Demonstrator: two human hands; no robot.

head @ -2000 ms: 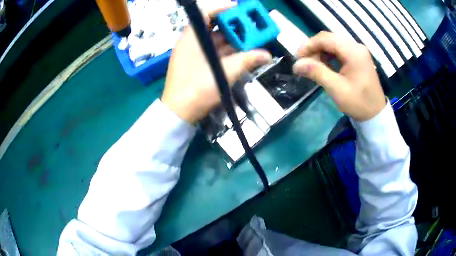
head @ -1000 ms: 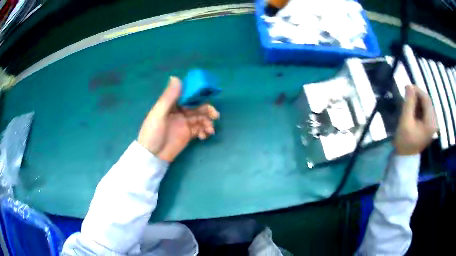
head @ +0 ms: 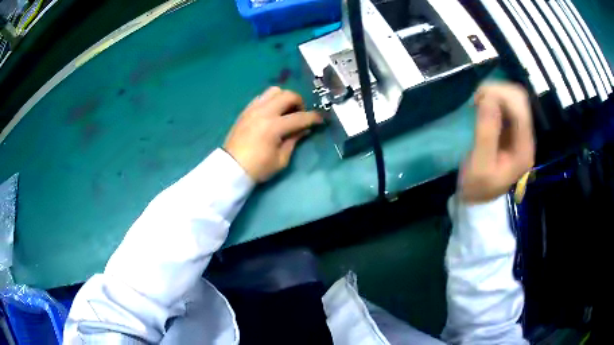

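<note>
A silver-white boxy screw feeder [head: 411,84] with black sides stands on the green bench. Small silvery screws [head: 322,91] lie at its left front edge. My left hand [head: 269,131] is palm down beside them, its fingertips at the feeder's left corner; whether it pinches a screw cannot be told. My right hand [head: 499,141] is raised right of the feeder, blurred, with fingers curled; whether it holds anything cannot be told. A strip of the teal block [head: 328,29] shows behind the feeder's left end.
A blue bin [head: 289,17] is cut off at the top. A black cord [head: 367,101] hangs across the feeder. Long white strips [head: 538,50] lie at the far right. Clear plastic [head: 8,215] and a blue crate [head: 33,320] are at the left edge.
My left hand has let go of the teal block and moved right to the feeder. My right hand has shifted away from the strips. The view has turned, so bin and feeder appear further left.
</note>
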